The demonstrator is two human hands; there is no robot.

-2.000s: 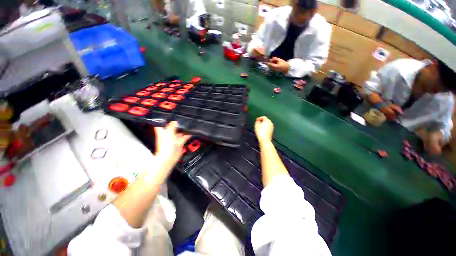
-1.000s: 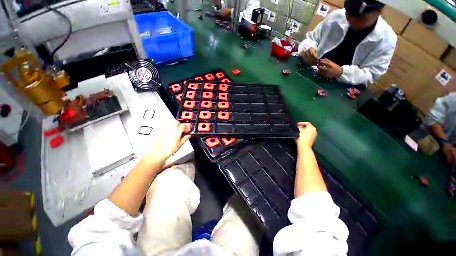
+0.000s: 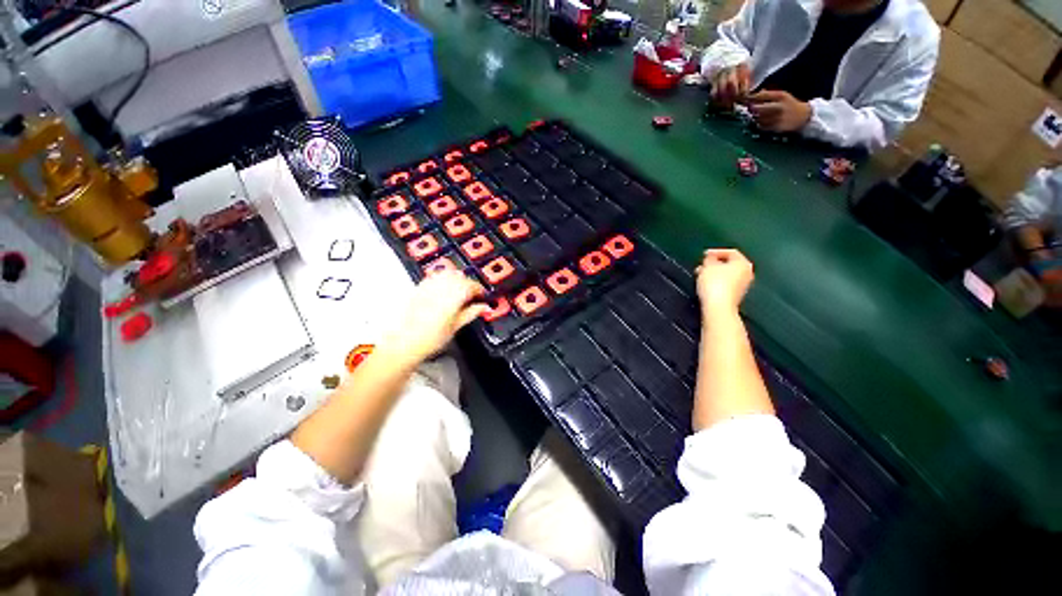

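Note:
A black blister tray (image 3: 582, 192) lies on top of another black tray that holds a row of red housings (image 3: 563, 279) along its visible edge. The upper tray's left pockets hold several red housings (image 3: 459, 222); its right pockets are bare. My left hand (image 3: 437, 312) is at the left front corner of the trays, thumb and fingers apart, beside a red housing; whether it touches one is unclear. My right hand (image 3: 724, 279) is above the green bench right of the upper tray, fingers curled, nothing visible in it. A further black tray (image 3: 617, 378) with bare pockets lies in front.
The white machine table (image 3: 151, 431) at left carries a copper-brown fixture (image 3: 175, 262), a gold cylinder (image 3: 99, 210), a red stop button (image 3: 360, 357) and two thin black outlines (image 3: 334, 288). A fan (image 3: 320, 157) and blue bin (image 3: 363, 64) stand behind. A white-coated person (image 3: 815, 70) works opposite.
The upper tray has gone from being held level between both hands to lying turned on the tray below. My right hand has let go of its edge and moved slightly up and right.

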